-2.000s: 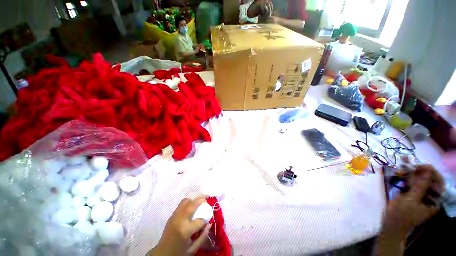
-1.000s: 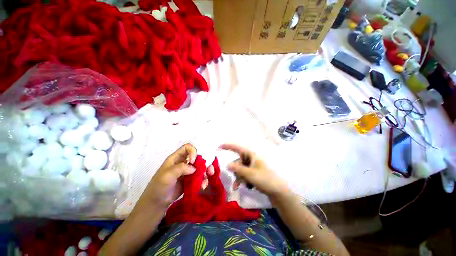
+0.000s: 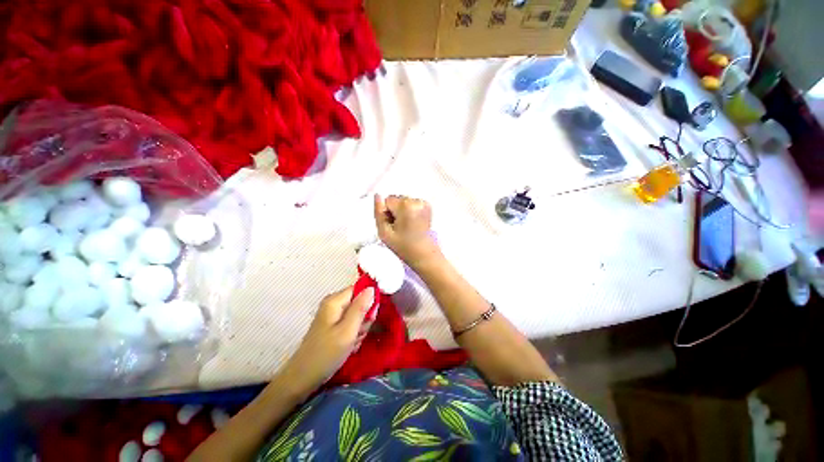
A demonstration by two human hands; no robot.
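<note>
My left hand (image 3: 338, 327) pinches the tip of a red plush piece (image 3: 388, 334) at the table's near edge; the rest of the piece lies toward my lap. A white ball (image 3: 381, 268) sits at the pinched red tip, just beyond my left fingertips. My right hand (image 3: 406, 226) is raised just above the ball, fingers curled. A small dark item shows in the right fist, too small to name. No needle or thread can be made out.
A plastic bag of white balls (image 3: 99, 334) is at left, red plush pieces (image 3: 208, 72) behind it. A cardboard box (image 3: 479, 27) stands at the back. A metal holder (image 3: 513, 207), amber-handled tool (image 3: 657, 183) and smartphone (image 3: 715, 236) lie right. A blue crate rim (image 3: 208, 395) shows below left.
The right hand has come back from the phone side to the work and now is a closed fist above it. The white ball now shows at the red tip. The view has tilted down.
</note>
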